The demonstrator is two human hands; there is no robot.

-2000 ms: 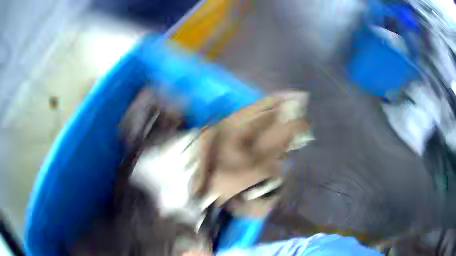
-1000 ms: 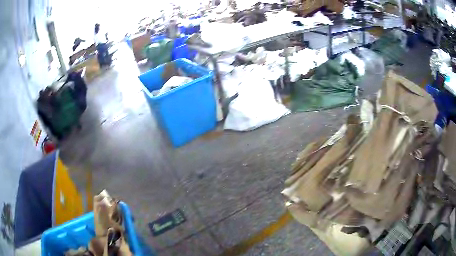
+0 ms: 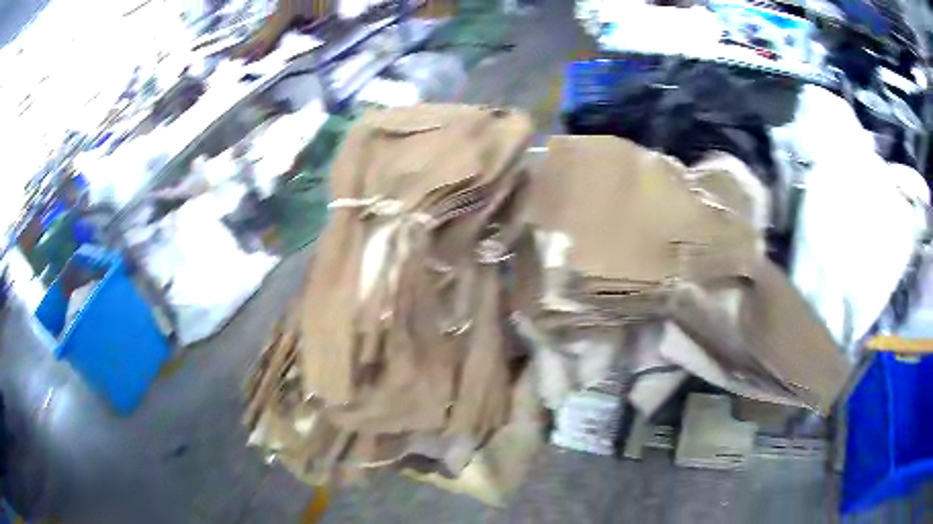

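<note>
A tall bundle of brown-khaki garment panels point(image 3: 409, 307) stands in a heap on the floor in the middle of the head view, with an off-white tie string point(image 3: 366, 205) around its upper part. More brown bundles point(image 3: 614, 215) lie stacked to its right, with pale cloth and ragged layered edges showing below. A flat brown panel point(image 3: 783, 328) slopes down at the right of this stack. The view is blurred. Neither of my hands is in the picture.
A light blue bin point(image 3: 123, 338) stands on the floor at the left, near white sacks point(image 3: 210, 266). A dark blue bin point(image 3: 890, 425) is at the right edge. White cloth point(image 3: 854, 215) hangs or lies at the upper right. Green sacks are behind the heap.
The camera has swung right. The brown heap has moved from the right side to the middle, the light blue bin to the far left. The near bin with brown bundles has left the view.
</note>
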